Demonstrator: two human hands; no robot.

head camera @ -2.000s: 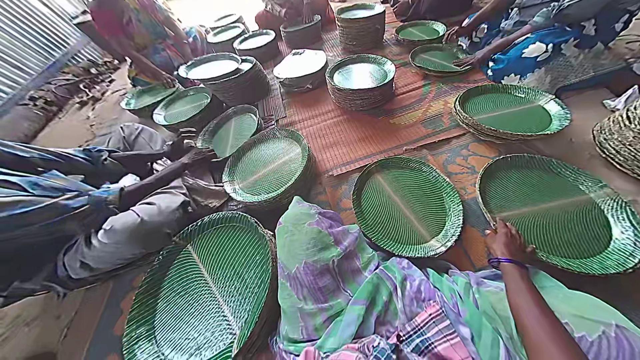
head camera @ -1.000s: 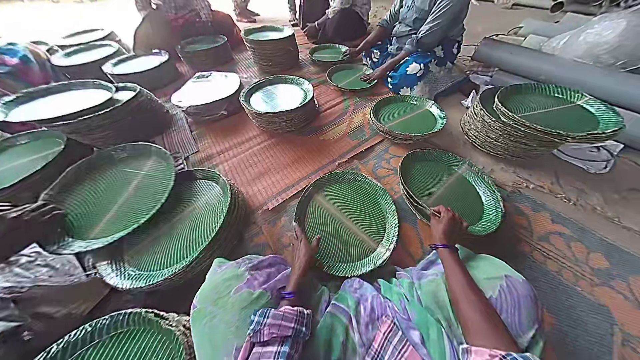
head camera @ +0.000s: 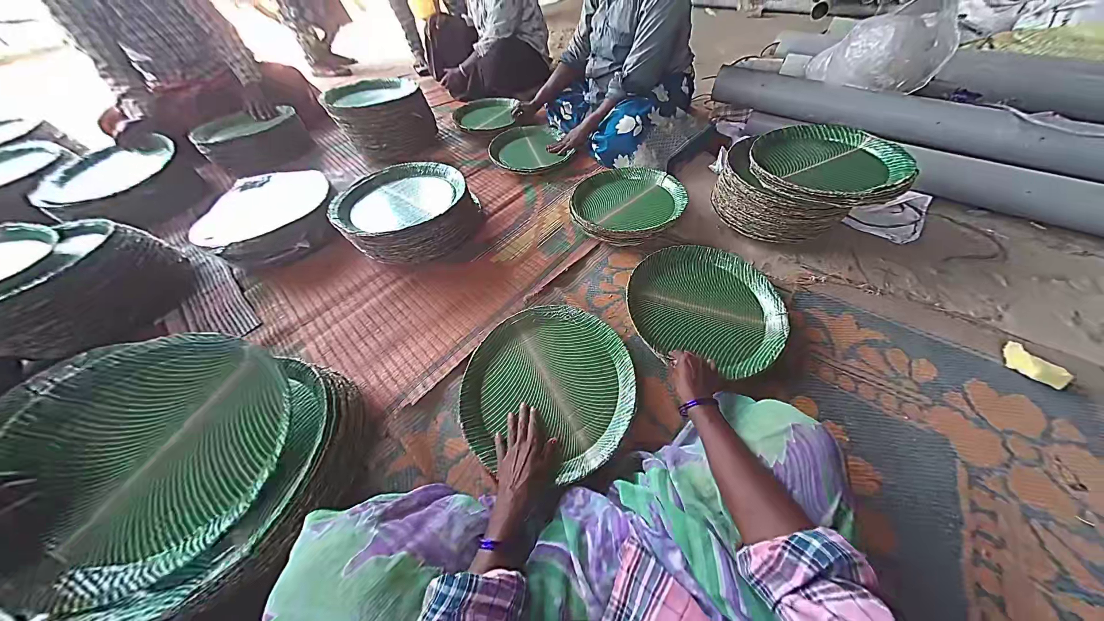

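Two round green leaf-patterned plates lie side by side on the mat before my knees. My left hand [head camera: 524, 453] rests with fingers spread on the lower part of the nearer plate [head camera: 552, 379]. At the near left rim of the other plate [head camera: 707, 310] is my right hand [head camera: 693, 375], its fingers closed on the edge; the fingertips are partly hidden. A short stack of like plates [head camera: 630, 203] sits just beyond them.
At the left, a large stack of green plates [head camera: 332, 466] carries a tilted plate on top. More stacks [head camera: 410, 216] stand on the red mat [head camera: 345, 319]. Co-workers sit at the far side, one touching a plate [head camera: 528, 149]. Grey pipes [head camera: 906, 108] lie at the right, behind a plate stack [head camera: 768, 198].
My left hand, out of view two seconds ago, has come from the nearer plate's left edge onto its face. My right hand stays at the other plate's rim. The view has swung right.
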